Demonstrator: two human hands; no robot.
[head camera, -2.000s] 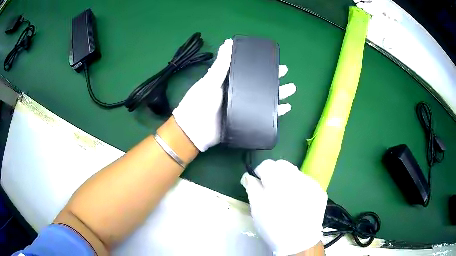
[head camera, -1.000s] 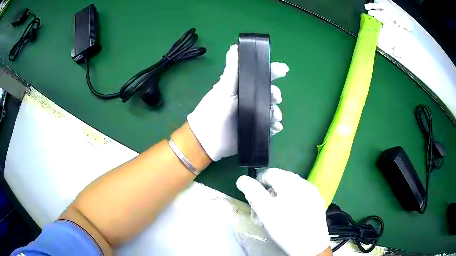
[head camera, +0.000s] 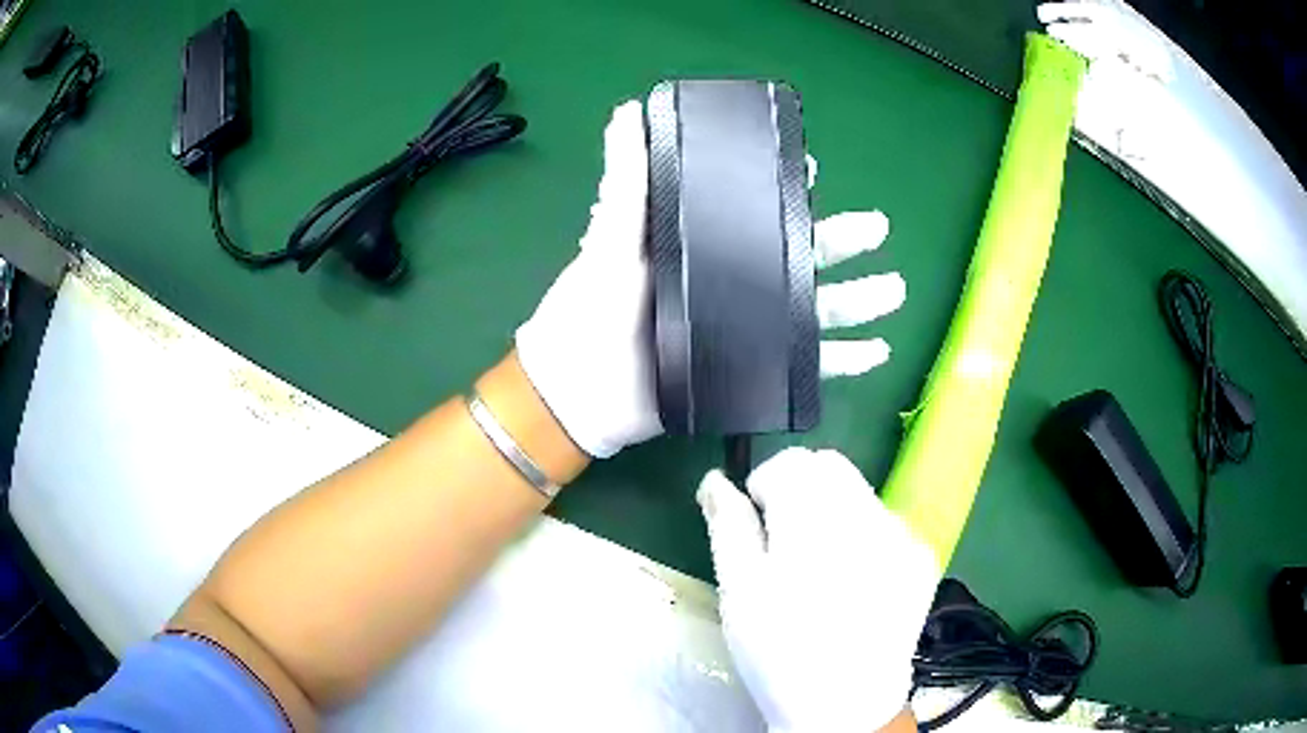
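Observation:
A black power adapter (head camera: 734, 258) is held upright over the green belt, a broad face with textured side strips towards me. My left hand (head camera: 602, 301), in a white glove, holds it from behind and the left, its fingertips showing past the right edge. A black cord (head camera: 738, 455) leaves the adapter's lower end. My right hand (head camera: 817, 587), also gloved, pinches this cord just below the adapter. A bundled black cord (head camera: 1003, 654) shows to the right of my right hand. Whether a cloth is in my right hand I cannot tell.
On the green belt (head camera: 473, 337), an adapter (head camera: 212, 89) with its coiled cord (head camera: 409, 165) lies at the left. Another adapter (head camera: 1121, 487) with a cord lies at the right. A lime-yellow divider bar (head camera: 989, 301) crosses the belt. The white bench edge (head camera: 187, 415) is nearest me.
The held adapter has turned from a broad face to its narrow side and then to a textured broad face. My left fingers have opened out. The adapters on the belt have shifted slightly left.

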